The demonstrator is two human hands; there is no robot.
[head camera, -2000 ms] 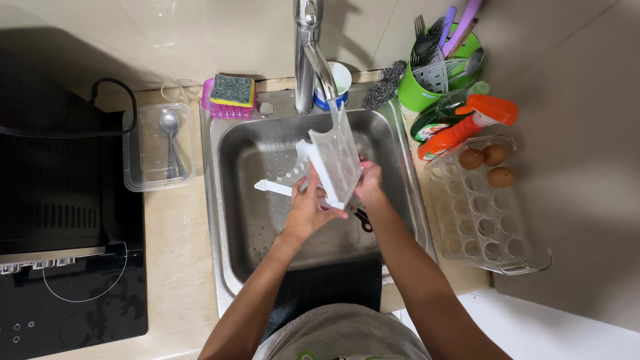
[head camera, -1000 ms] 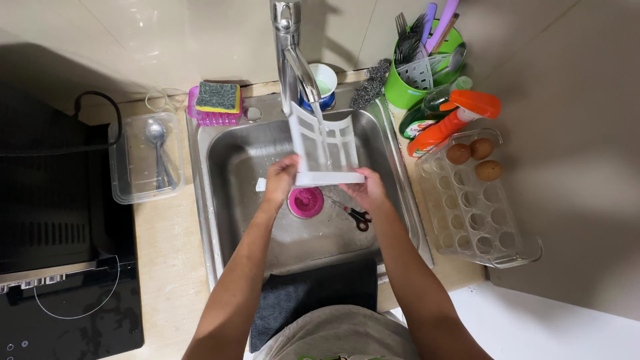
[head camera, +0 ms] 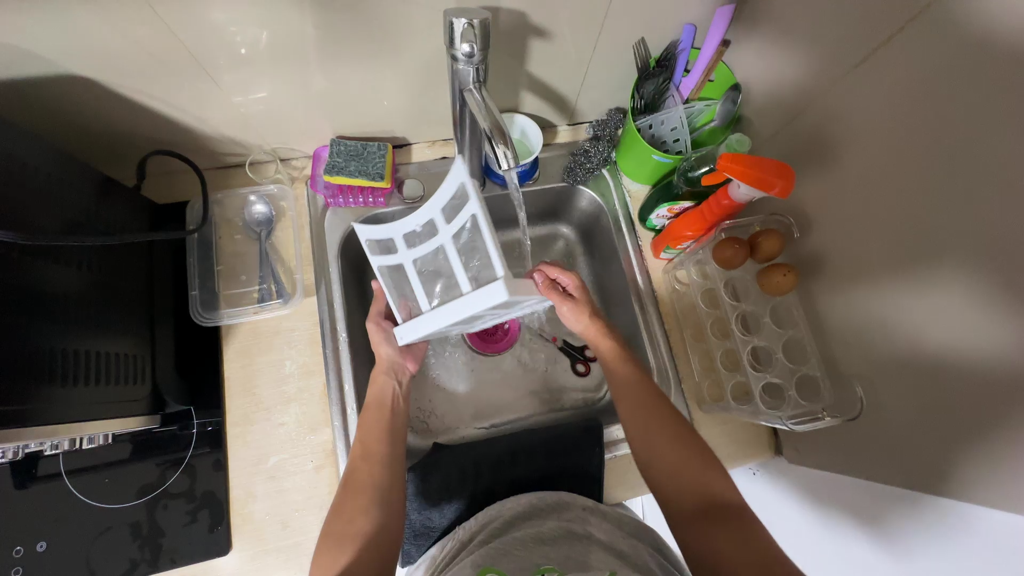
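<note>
A white plastic mesh filter frame (head camera: pixel 448 268) is held tilted over the stainless steel sink (head camera: pixel 496 408). My left hand (head camera: pixel 392 336) grips its lower left edge, the fingers partly hidden behind it. At its right end, my right hand (head camera: pixel 566 298) holds the thick rim. Water runs from the chrome faucet (head camera: pixel 480 104) just right of the frame, beside my right fingertips. Below lie a pink drain strainer (head camera: pixel 494 338), partly covered by the frame, and scissors with black and red handles (head camera: pixel 579 358).
A sponge (head camera: pixel 358 162) sits at the sink's back left, near a plastic container (head camera: pixel 244 308) with spoons. To the right stand a green utensil holder (head camera: pixel 640 156), an orange spray bottle (head camera: pixel 696 220) and an egg tray (head camera: pixel 760 344). A dark cloth (head camera: pixel 512 464) hangs over the front edge.
The frame has turned from roughly level to tilted, its right end raised, and has moved left of the water stream. Both hands still hold it.
</note>
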